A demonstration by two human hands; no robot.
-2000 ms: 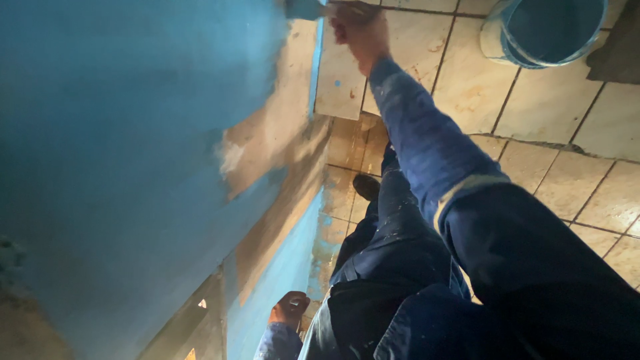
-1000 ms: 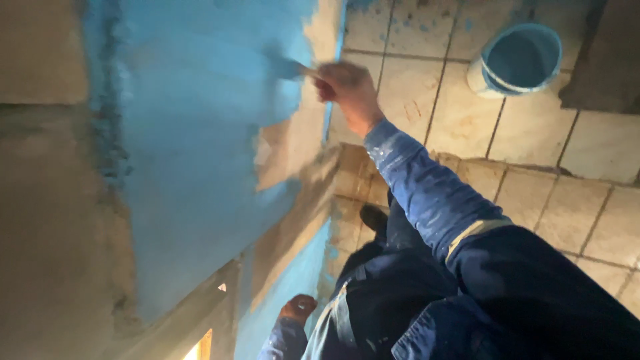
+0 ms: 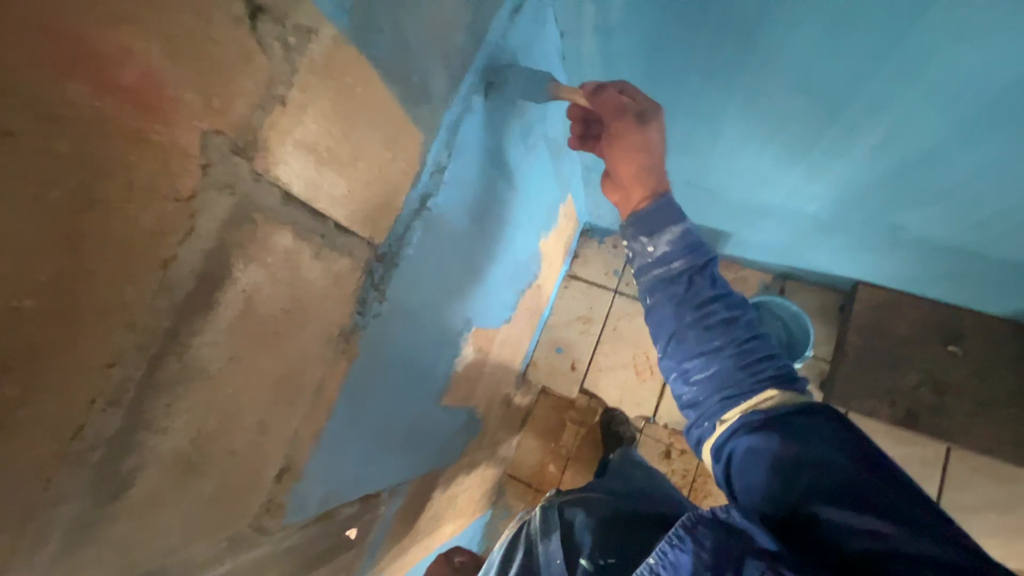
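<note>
My right hand (image 3: 620, 140) is closed around the light handle of a paintbrush (image 3: 528, 84). The brush head lies against the blue-painted wall (image 3: 488, 208), close to the corner with another blue wall (image 3: 800, 120). Blue paint meets bare tan plaster (image 3: 500, 344) in a ragged edge lower on the wall. At the bottom edge my left hand (image 3: 454, 562) shows only in part; whether its fingers are apart is hidden. My right sleeve bears pale paint marks.
A bucket (image 3: 784, 330) with blue on it stands on the tiled floor (image 3: 632, 352), partly behind my right forearm. Right of it lies a dark flat board or mat (image 3: 928, 368). Unpainted rough wall (image 3: 232, 320) spans the left. My shoe (image 3: 616, 432) rests near the wall's foot.
The view has swung, bringing the wall corner into sight. My right hand, still on the brush, has moved along the wall to near that corner.
</note>
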